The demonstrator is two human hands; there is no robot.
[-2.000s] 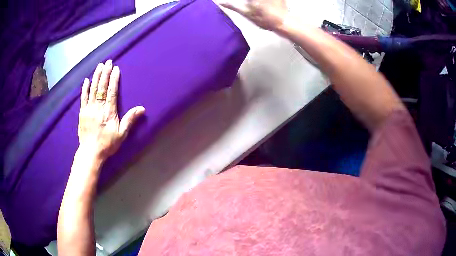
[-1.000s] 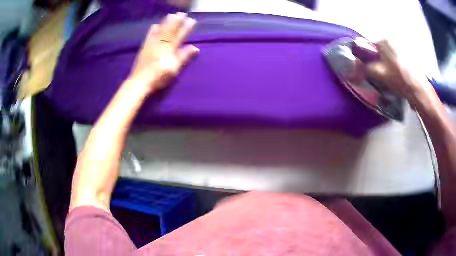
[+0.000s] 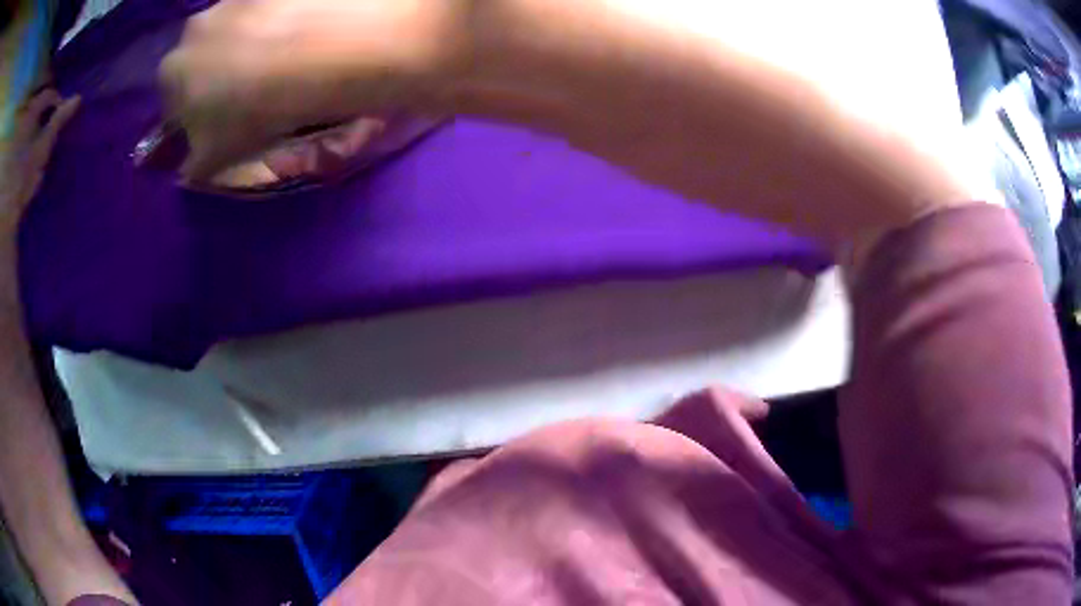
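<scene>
The purple garment (image 3: 498, 201) lies drawn over the padded board, its front edge hanging over the white table (image 3: 474, 367). My right hand (image 3: 243, 83) is closed on the steam iron, at the left part of the garment. The iron (image 3: 302, 160) shows only partly below my hand; its shiny side rests on or just over the cloth. My left hand (image 3: 33, 148) is at the far left edge of the picture, partly cut off, beside the garment's left end; whether it grips the cloth does not show.
My right forearm crosses above the garment and hides its far side. A blue crate (image 3: 302, 533) is under the table at the lower left. Pale sheets (image 3: 1025, 154) and dark items lie at the right edge.
The iron in my right hand has moved from the garment's right end to its left part. My left hand has shifted from on top of the cloth to its far left end.
</scene>
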